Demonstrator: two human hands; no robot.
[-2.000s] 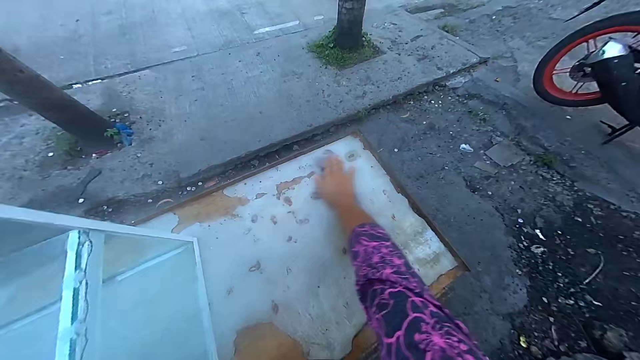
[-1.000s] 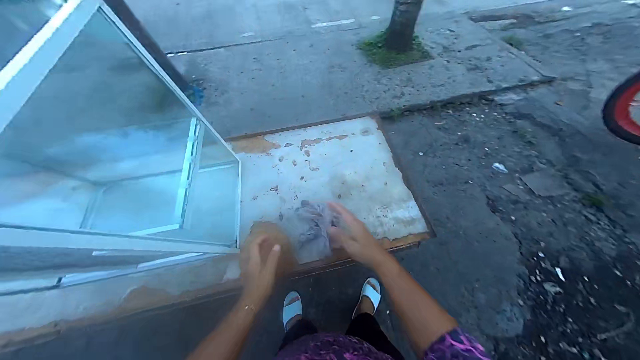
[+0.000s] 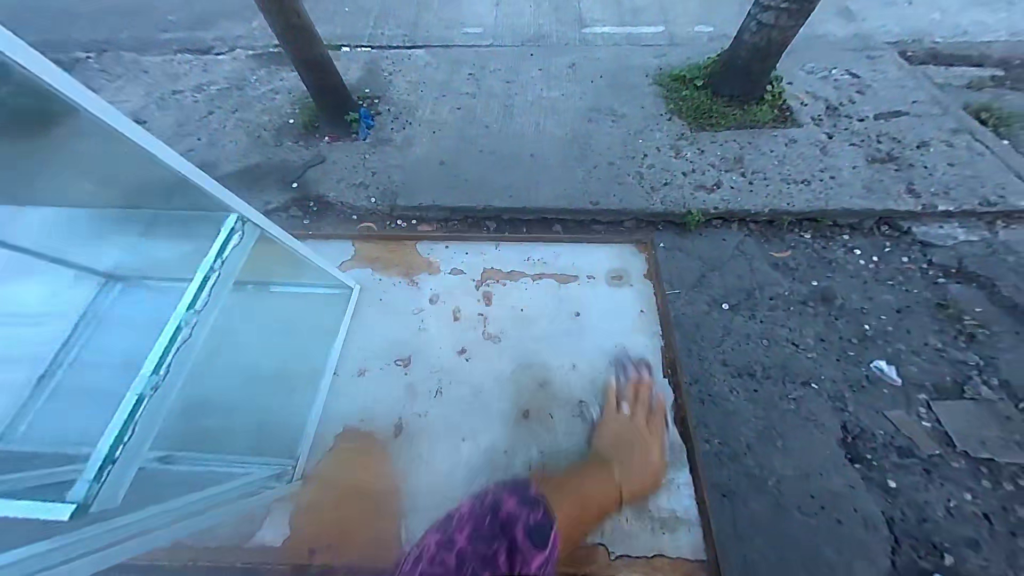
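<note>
My right hand presses flat on the right part of a worn white tabletop with peeled brown patches. Under its fingers a greyish cloth shows, mostly covered by the hand and blurred. The purple patterned sleeve reaches in from the bottom edge. A glass display case with a white frame stands on the left of the tabletop. My left hand is out of sight.
Beyond the table's far edge runs a concrete sidewalk with a leaning post and a tree trunk ringed by grass. Rough dark ground with litter lies to the right.
Both hands were together at the cloth near the table's front edge; now the right hand is on the tabletop's right side with the cloth, and the left hand has left the view.
</note>
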